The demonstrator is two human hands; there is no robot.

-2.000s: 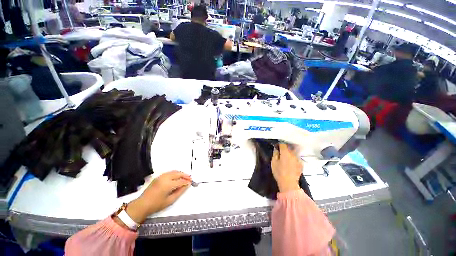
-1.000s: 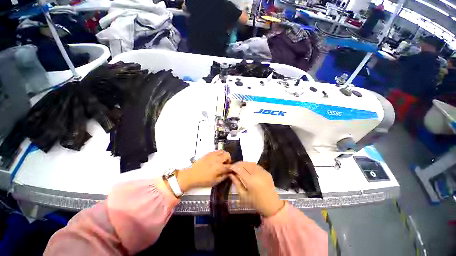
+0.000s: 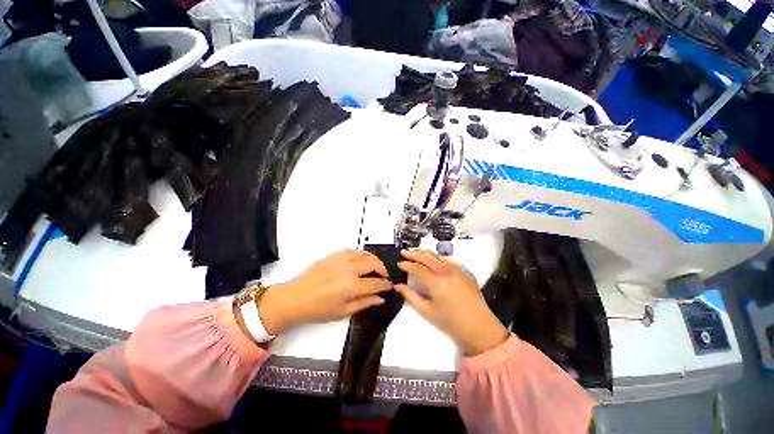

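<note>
A dark strip [image 3: 367,343] runs from under the presser foot area toward me and hangs over the table's front edge. My left hand [image 3: 333,291] holds its left side close to the needle. My right hand [image 3: 443,297] holds its right side, fingertips almost touching those of my left hand. The white sewing machine [image 3: 586,199] with the JACK lettering stands to the right. Its needle tip is hidden among the small metal parts [image 3: 412,225].
Fanned dark strips [image 3: 547,297] lie under the machine arm. A neat curved pile [image 3: 246,182] and a ruffled heap [image 3: 127,161] lie at left. A white tub [image 3: 339,63] behind holds more dark pieces [image 3: 475,85]. The control panel [image 3: 706,326] is at right.
My right hand has left the stack under the arm. Both hands now meet on one strip at the needle. The view has moved closer to the machine.
</note>
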